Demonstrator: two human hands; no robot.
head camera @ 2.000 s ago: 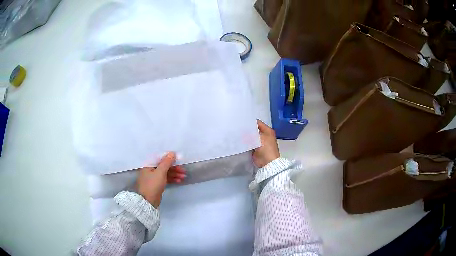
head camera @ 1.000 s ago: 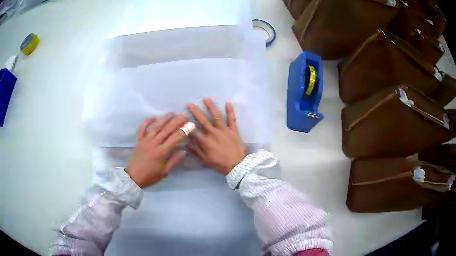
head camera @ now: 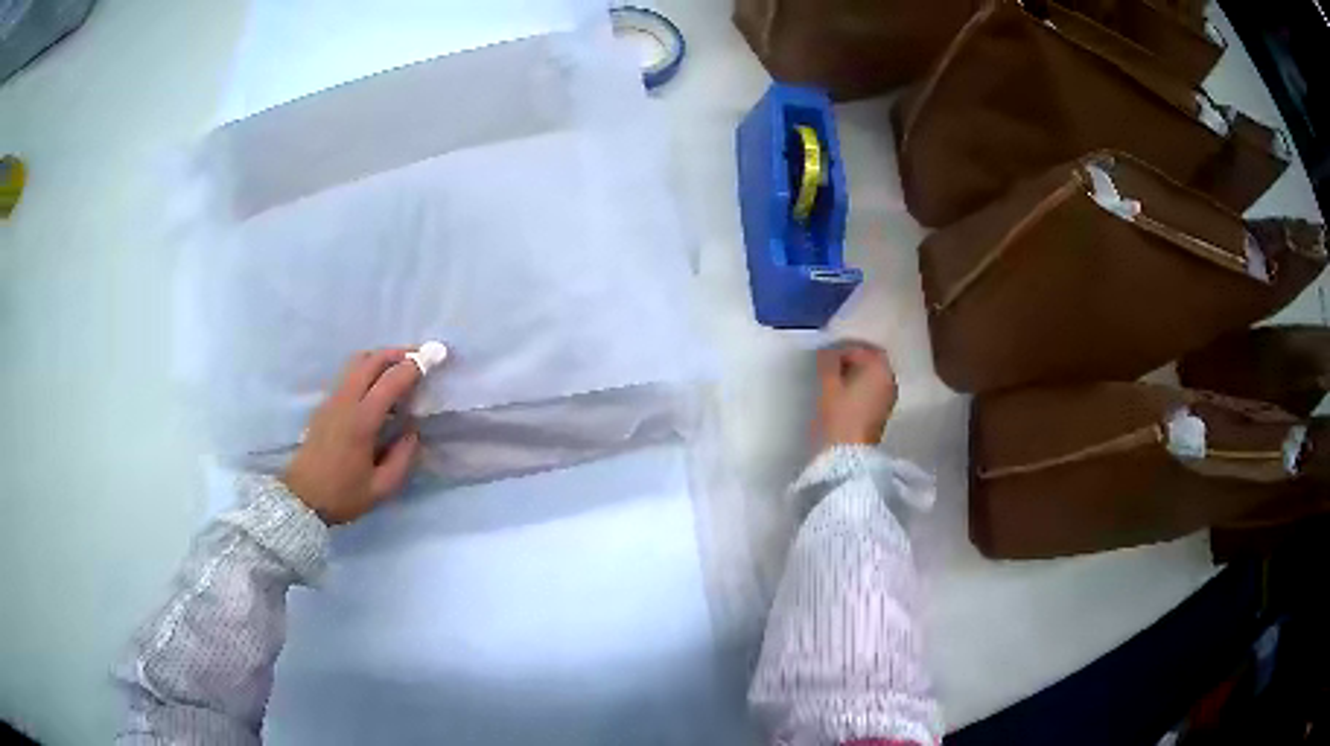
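Thin white wrapping tissue (head camera: pixel 481 292) lies over a flat piece that shows grey through it, with a grey band along its lower fold. My left hand (head camera: pixel 358 437) rests on the lower left of the tissue, fingers bent and apart, a white wrap on one fingertip. My right hand (head camera: pixel 855 391) is right of the tissue, just below the cutter end of the blue tape dispenser (head camera: pixel 759 219). Its fingers are curled together; I cannot tell whether a clear strip is between them. White sheets (head camera: pixel 481 583) lie nearest me, below the grey band.
Brown handbags (head camera: pixel 1087 306) stand in rows on the right. A blue-rimmed tape roll (head camera: pixel 670 51) lies behind the tissue's upper right corner. A small yellow roll (head camera: pixel 10 185) is cut off at the left edge. A clear plastic bundle (head camera: pixel 37 32) lies at the upper left.
Both hands were together on the tissue a second ago. My right hand has moved right to the dispenser; my left has shifted left and stays on the tissue. The view has shifted.
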